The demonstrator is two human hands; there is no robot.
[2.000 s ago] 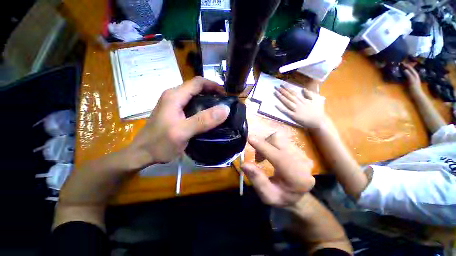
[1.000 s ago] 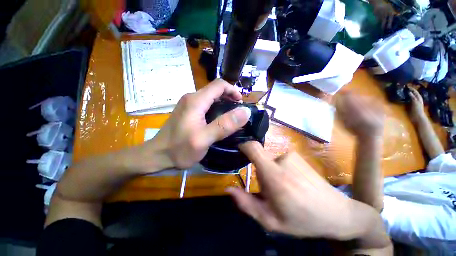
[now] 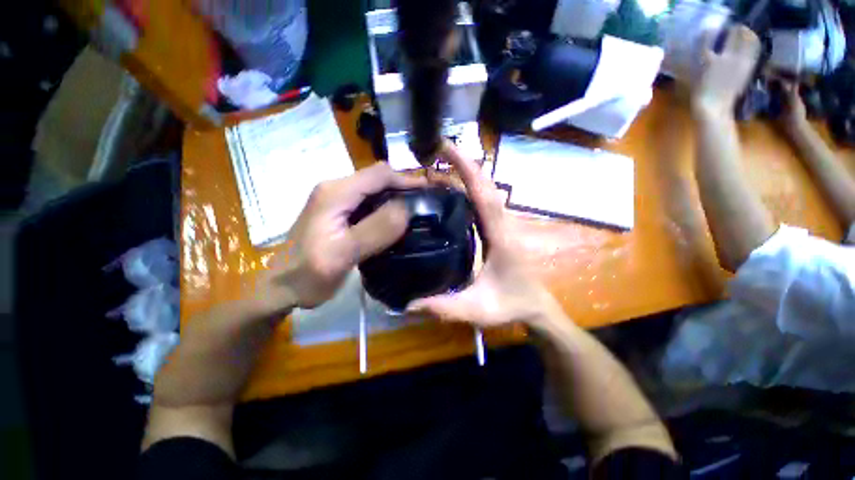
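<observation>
The glossy black ball housing [image 3: 422, 262] sits near the bench's front edge, with two thin white antennas [image 3: 363, 337] sticking out below it. My left hand [image 3: 333, 230] grips its left side and top. My right hand [image 3: 497, 267] is around its right side, thumb at the lower front and fingers reaching up behind. The long black electric screwdriver [image 3: 427, 84] hangs just behind the housing, blurred; whether its tip touches anything cannot be told. The white body under the housing is mostly hidden.
The screw feeder [image 3: 445, 94] stands behind the work. Paper sheets [image 3: 286, 169] lie left, a white pad [image 3: 567, 180] right. Another black camera head [image 3: 544, 84] is behind the pad. A black bin [image 3: 89, 281] holds white bodies at left. A co-worker's hands and white sleeve [image 3: 797, 281] are at right.
My right hand has moved from the housing's front to wrap its right side. The co-worker's near hand has moved away to the upper right, onto a white body.
</observation>
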